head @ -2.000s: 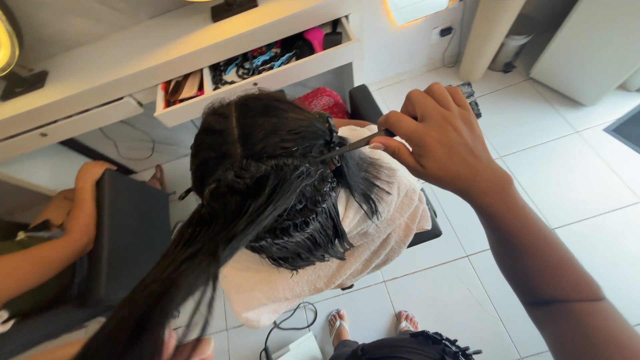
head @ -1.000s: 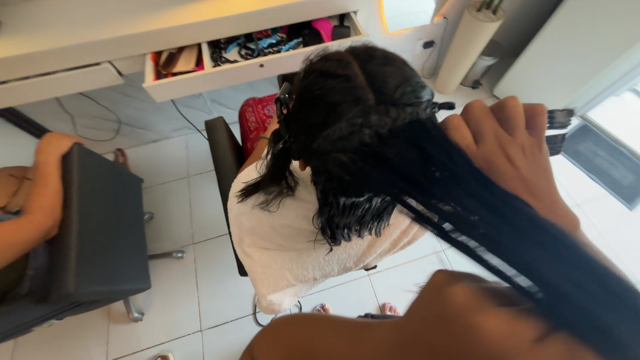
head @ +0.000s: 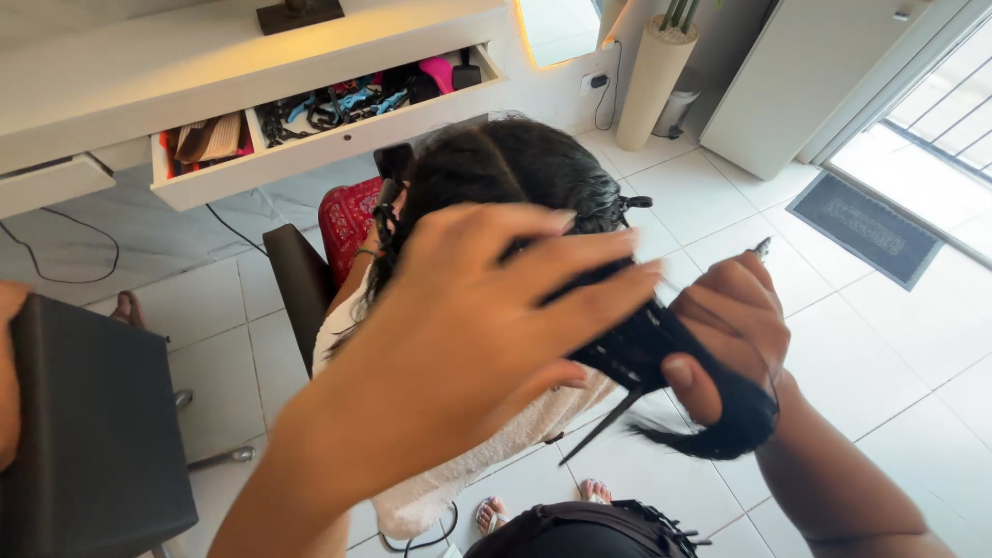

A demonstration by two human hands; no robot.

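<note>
A seated person's dark, parted hair [head: 535, 167] is in the middle, a black hair clip [head: 637, 202] at its right side and another at its left. My right hand [head: 728, 333] is closed around a lock of wet hair [head: 728, 403], whose end curls below the fist. A thin dark pointed comb tail [head: 601, 426] sticks out below that hand; how it is held is partly hidden. My left hand [head: 511, 302], blurred, lies over the lock with its fingers apart; whether it grips any hair cannot be told. A light towel [head: 434, 473] covers the person's shoulders.
An open drawer [head: 346, 138] with clips and brushes stands beyond the head. At left is a black salon chair [head: 101, 434] with another person's arm beside it. A tall planter [head: 655, 85], a bin [head: 676, 112] and a grey doormat [head: 868, 225] are at right.
The view has shifted. My left hand has moved up over the hair lock near the head. The lock, stretched out toward the lower right one second ago, now curls at my right hand.
</note>
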